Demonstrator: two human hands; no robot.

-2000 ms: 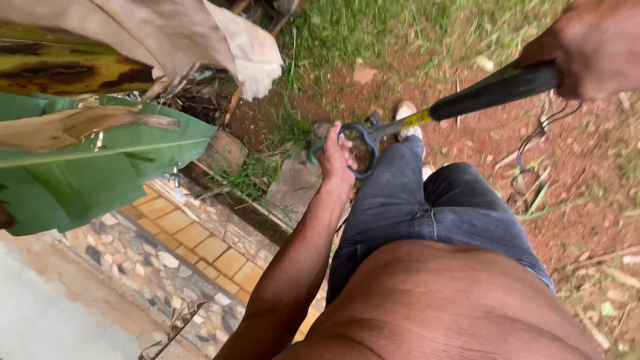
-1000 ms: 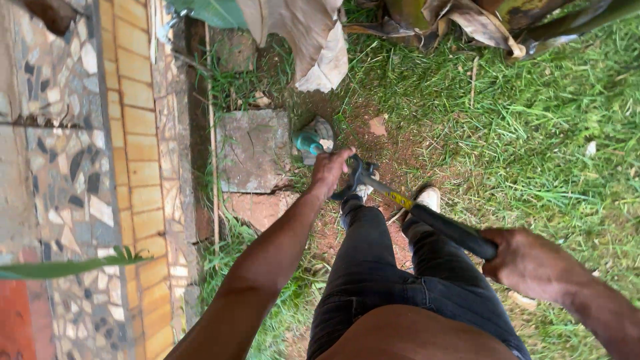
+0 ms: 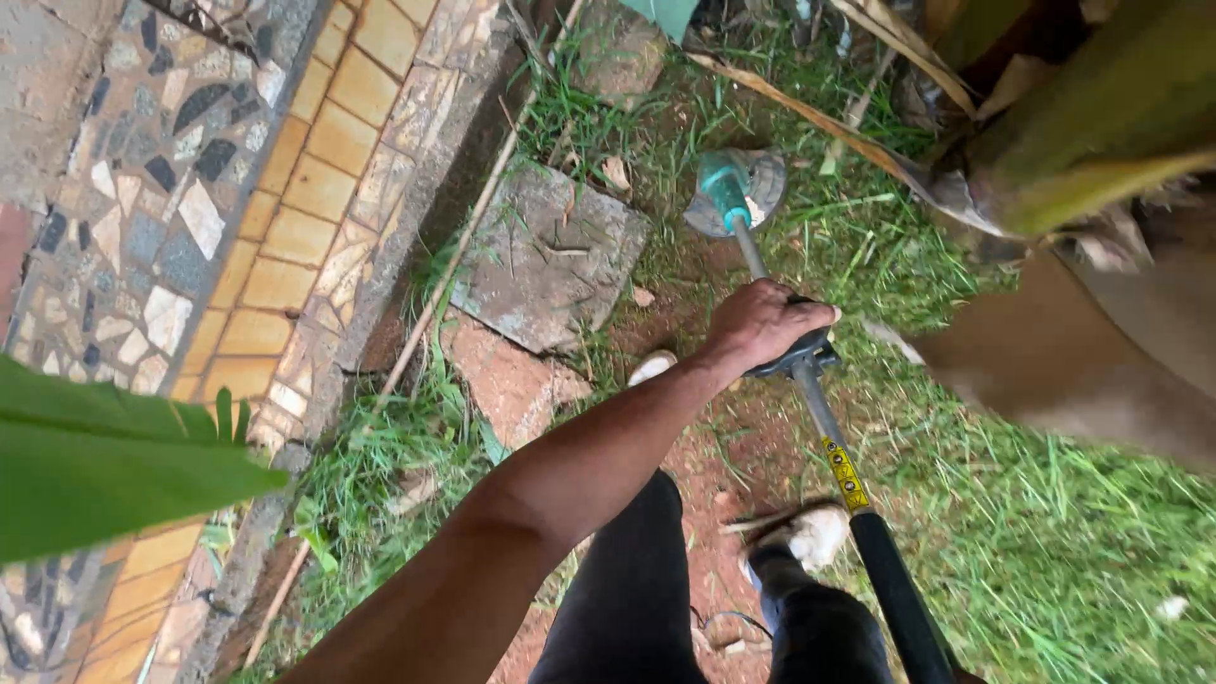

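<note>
My left hand (image 3: 774,328) is closed around the black loop handle (image 3: 807,351) on the metal shaft of a string trimmer. Beyond it, the trimmer's teal motor head (image 3: 724,185) and grey guard (image 3: 768,185) sit low over the grass beside a square stone slab. A yellow warning sticker (image 3: 845,477) is on the shaft, above the black rear grip (image 3: 898,589). Only a sliver of my right hand (image 3: 967,676) shows at the bottom edge, at the end of that grip; its fingers are hidden.
The slab (image 3: 560,252) and a broken reddish stone (image 3: 503,375) lie left of the trimmer. A long stick (image 3: 475,214) runs along the tiled ledge (image 3: 309,209). Banana leaves (image 3: 114,456) hang at left, with dry leaves and a stem (image 3: 1092,123) at right. A cable (image 3: 736,617) lies between my feet.
The view has turned strongly. The trimmer head, hardly visible two seconds ago, now shows plainly near the slab. My right hand, in full sight one second ago, is almost wholly out of frame.
</note>
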